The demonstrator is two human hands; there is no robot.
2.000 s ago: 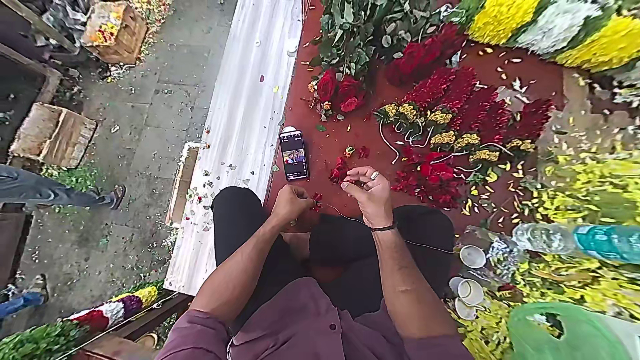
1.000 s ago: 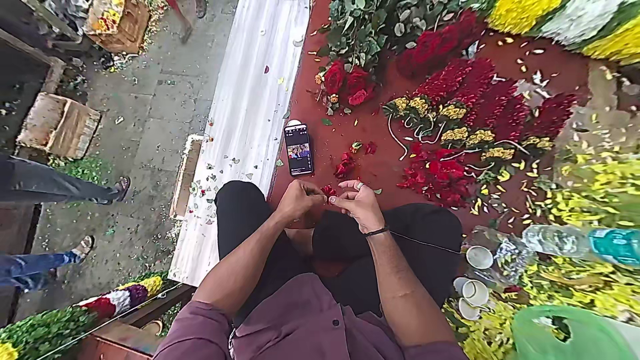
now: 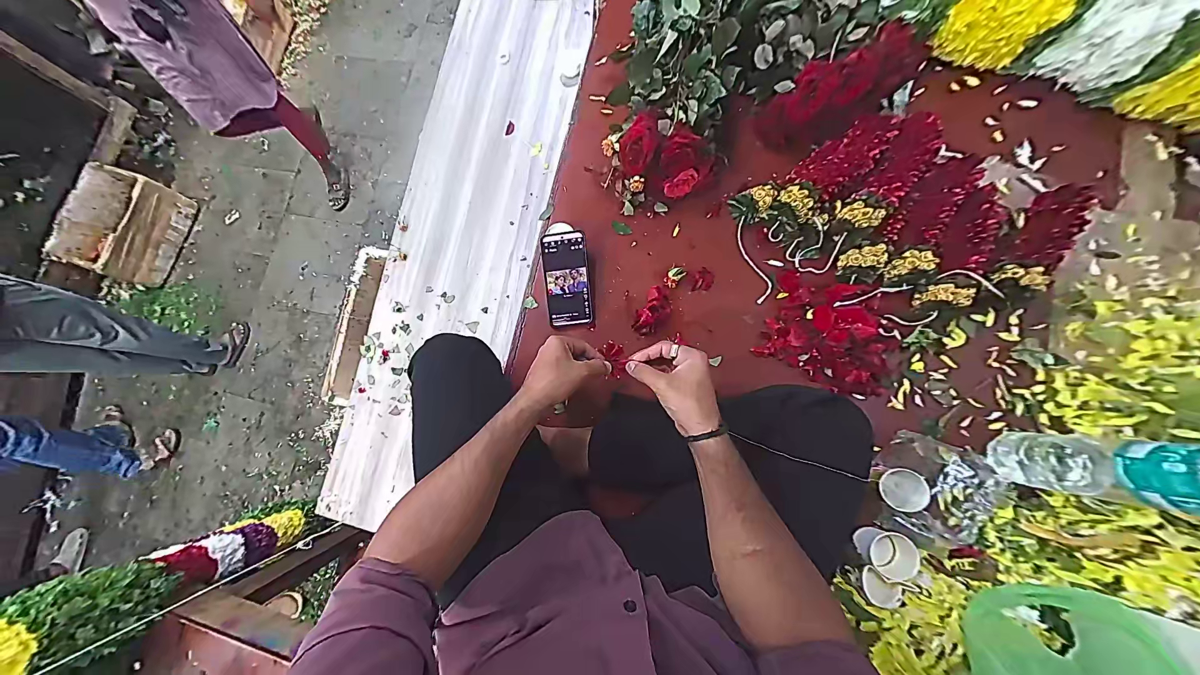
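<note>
My left hand [image 3: 565, 371] and my right hand [image 3: 677, 377] meet above my lap, pinching a small red flower [image 3: 614, 357] between their fingertips. A thin thread [image 3: 797, 457] runs from near my right wrist across my dark trousers. Just beyond my hands, small red flowers [image 3: 652, 310] lie on the red surface, with a lit smartphone [image 3: 568, 279] to their left. Red roses [image 3: 677, 157] lie farther back. To the right are a pile of red petals [image 3: 830, 336] and red garlands [image 3: 923, 183] with yellow flower clusters and white strings.
Paper cups [image 3: 892, 555], a plastic bottle [image 3: 1050, 462] and a green plastic bag [image 3: 1059, 628] stand or lie at the right. A white corrugated sheet [image 3: 469, 178] borders the red surface. People walk or stand on the paving [image 3: 272, 253] at the left.
My hands, apart at first with the right one farther out, have come together at the small red flower. A passer-by in a purple garment has come into view at the upper left.
</note>
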